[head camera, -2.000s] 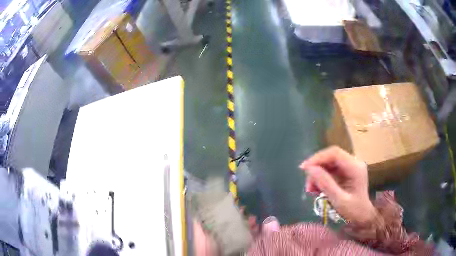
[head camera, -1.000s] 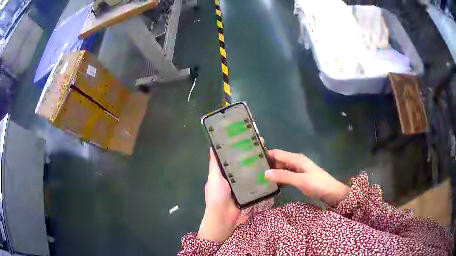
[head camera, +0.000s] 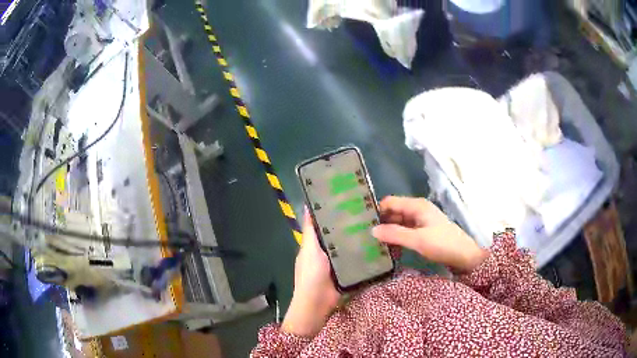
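Note:
A smartphone (head camera: 346, 220) with a dark edge is upright in front of me, its lit screen showing green message bubbles. My left hand (head camera: 312, 283) holds it from below and along its left edge; most of its fingers are hidden behind the phone. My right hand (head camera: 429, 234) is at the phone's lower right side, with the thumb at the screen's right edge. Its other fingertips are near or behind the phone's edge, and I cannot tell if they bear its weight.
A sewing table (head camera: 105, 189) with cables and machine parts stands at the left. Yellow-black floor tape (head camera: 255, 143) runs along the green floor. A pale tub (head camera: 606, 171) of white pieces (head camera: 475, 150) is at the right, beside brown cardboard (head camera: 609, 255). More pale cloth (head camera: 398, 35) is at the top.
The phone stays in my hands. The view has moved along the aisle: the sewing table now fills the left, the white pieces are nearer, and the left carton has slid down to the bottom edge.

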